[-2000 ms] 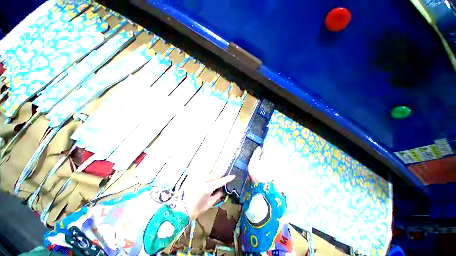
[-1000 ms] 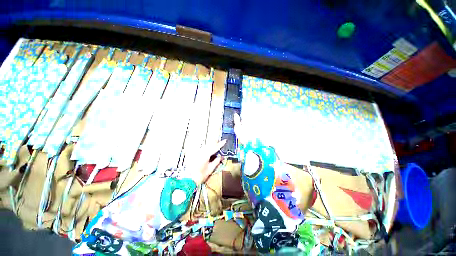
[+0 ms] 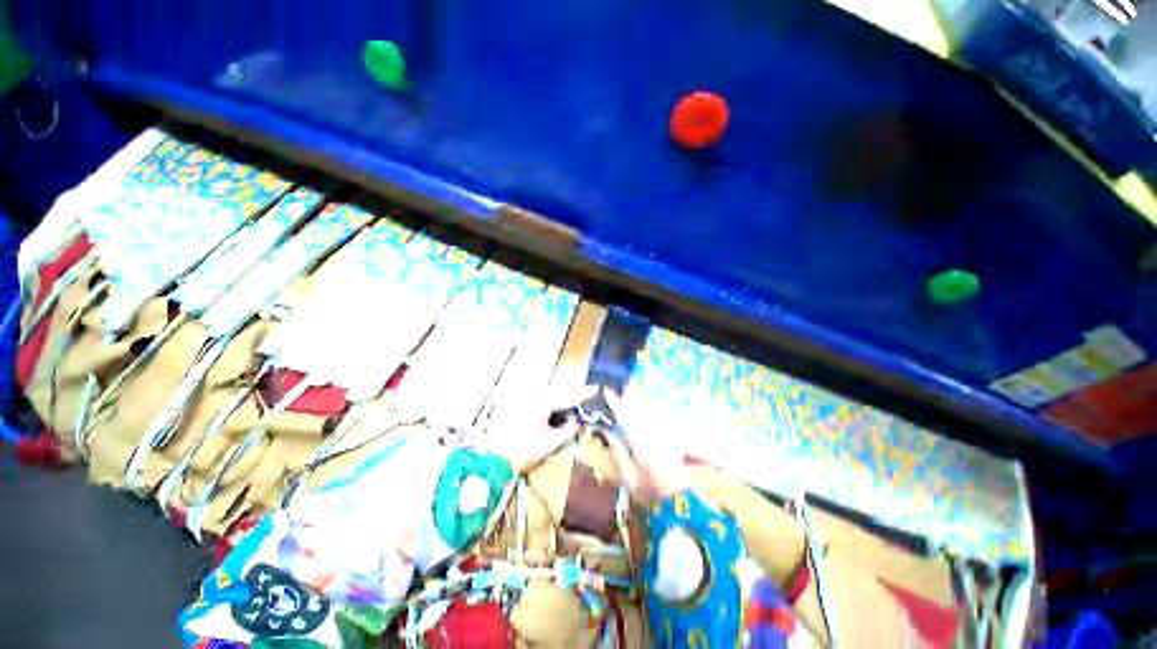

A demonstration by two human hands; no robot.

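Observation:
The dark-blue cutting die (image 3: 618, 353) lies across the pale printed sheet stack (image 3: 774, 425), and a tan strip shows along its left side. My left hand (image 3: 543, 441) is at the left of the die's near end, fingertips by its edge. My right hand (image 3: 624, 446) is at the right of the same end. Both hands are blurred and overexposed, so their grip cannot be made out. Patterned sleeves cover both wrists. Left of the die the sheet is slit into several long pale strips.
The blue press beam (image 3: 812, 203) runs behind the bed, with a red button (image 3: 699, 119) and green buttons at left (image 3: 385, 62) and right (image 3: 953, 285). Tan layers (image 3: 152, 425) and tangled offcut strips hang at the front edge. A blue rim shows at lower right.
The view has swung about. My right hand has drawn back from beside the die to its near end. My left hand stays near that end. Less of the die shows.

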